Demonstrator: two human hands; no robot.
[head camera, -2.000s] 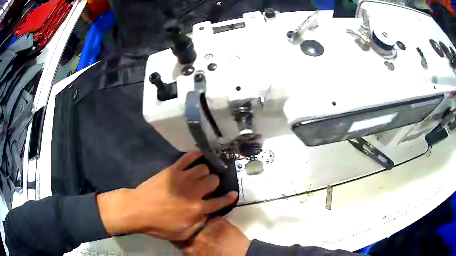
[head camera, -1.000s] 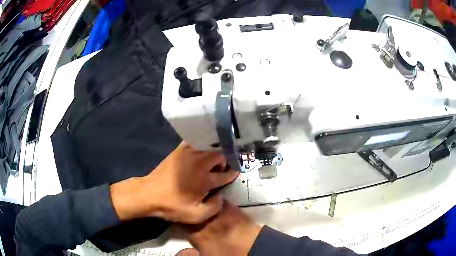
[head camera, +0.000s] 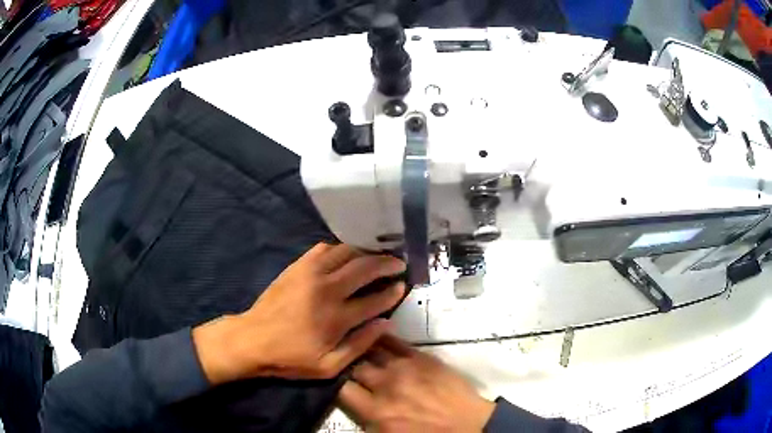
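Observation:
The black bag panel (head camera: 228, 228) lies on the white table left of the machine head, its right edge running under the head near the presser foot (head camera: 438, 260). A short webbing tab (head camera: 116, 142) sticks out at its upper left. My left hand (head camera: 313, 309) lies on the panel with bent fingers, fingertips close to the presser foot, gripping the panel's edge. My right hand (head camera: 410, 385) is just below it, fingers curled on the near edge of the cloth. The needle point is hidden behind the grey curved guard (head camera: 416, 207).
The white sewing machine (head camera: 525, 127) fills the upper middle and right, with a control panel (head camera: 664, 238) on its arm. Thread snips (head camera: 641, 283) lie below that. Grey-black cut strips (head camera: 30, 127) are heaped at far left. Blue plastic (head camera: 188, 38) shows behind the table.
The panel has turned and shifted, so its tab and a pointed corner now show at upper left. My right hand has moved slightly right. The machine appears farther right in view.

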